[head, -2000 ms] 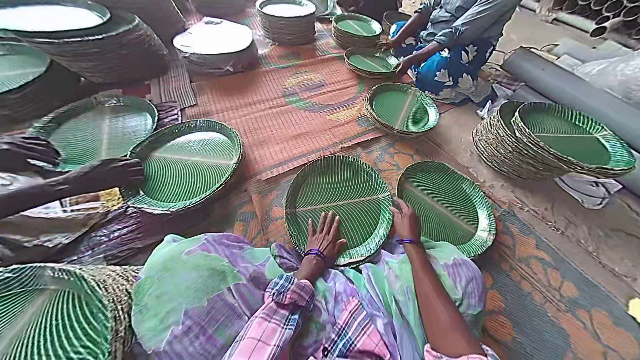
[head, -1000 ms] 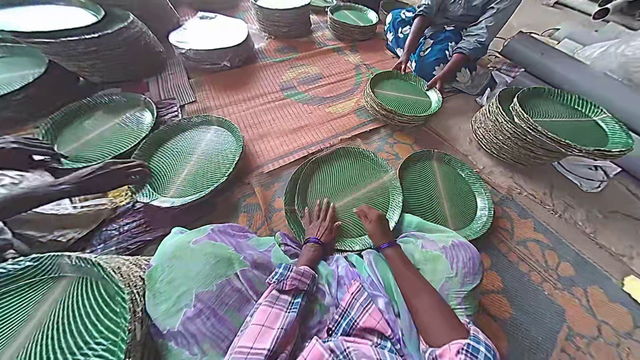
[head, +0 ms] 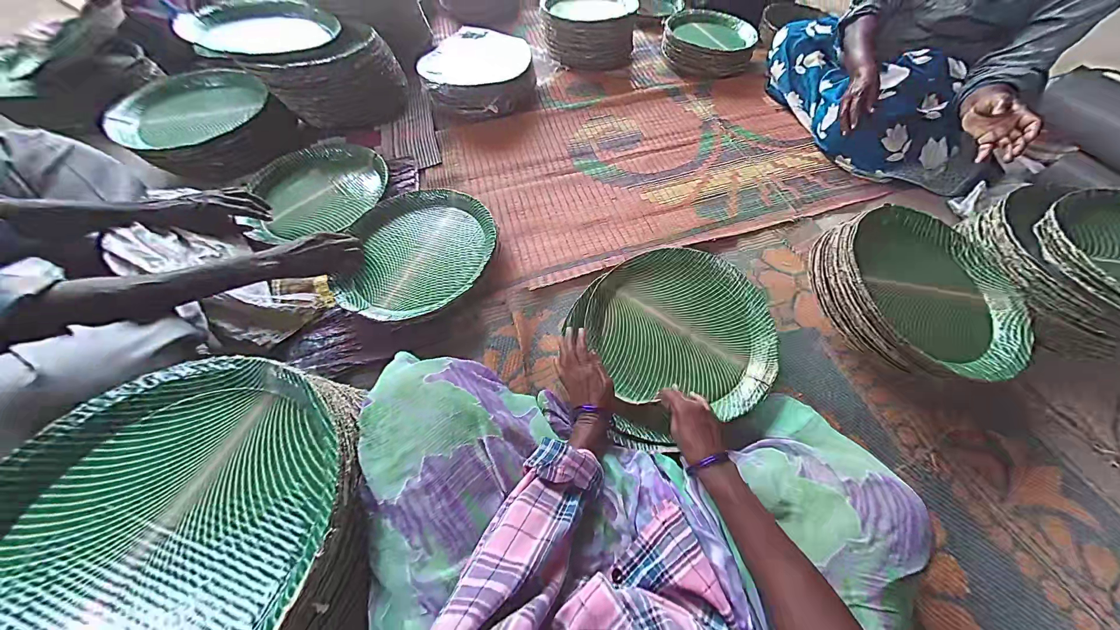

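Observation:
Green round plates with a banana-leaf pattern lie in front of my lap. The upper leaf-patterned plate (head: 678,328) is offset over another plate, whose edge shows at its left and below. My left hand (head: 584,376) rests at the left lower rim, fingers extended and apart. At the near rim of the upper plate is my right hand (head: 696,424), its fingers curled and seeming to pinch the edge. A purple bangle circles each wrist.
A tall plate stack (head: 337,490) stands at my left. Leaning plate stacks (head: 932,289) are at right. A co-worker's hands (head: 319,254) hover by two plates at left; another person (head: 919,96) sits beyond the woven mat (head: 542,201).
The separate plate at my right knee is gone from there. The stack by the far person now stands nearer me at right, and that person's hands are off it.

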